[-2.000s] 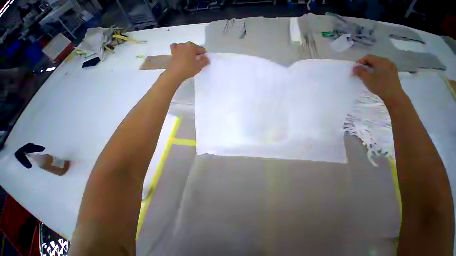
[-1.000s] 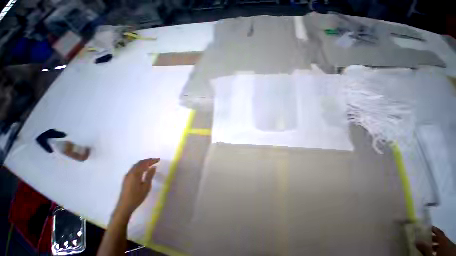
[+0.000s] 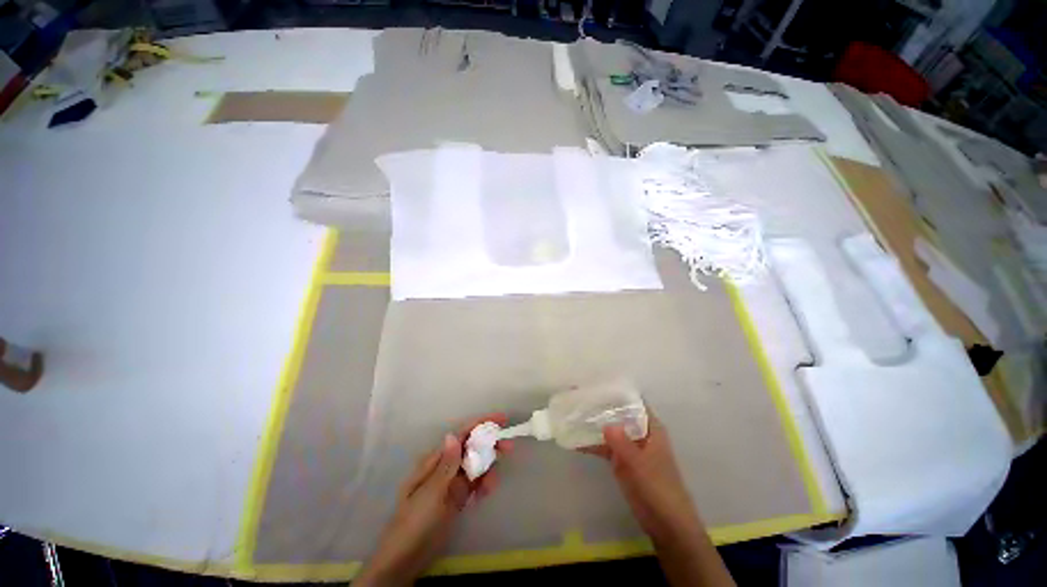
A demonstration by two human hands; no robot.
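My right hand (image 3: 631,449) is closed around a translucent squeeze bottle (image 3: 583,414), which lies sideways with its thin nozzle pointing left. My left hand (image 3: 442,476) holds a small white crumpled wad (image 3: 480,448) at the nozzle tip. Both hands are over the grey fabric (image 3: 494,344) near the table's front edge. Beyond them, a thin white garment panel (image 3: 431,264) with a deep U neck lies on the grey fabric, its straps lying away from me.
A tangled heap of white strips (image 3: 700,218) lies right of the panel. Thick grey stacks (image 3: 344,172) stand beyond. A white vest-shaped pile (image 3: 896,424) lies at the right. Yellow tape (image 3: 287,390) frames the work area. The brown bottle (image 3: 21,369) is cut off at the left edge.
My right hand has come in from the lower right and now holds the squeeze bottle. My left hand has moved from the bare table to the nozzle with the white wad. The view has shifted right.
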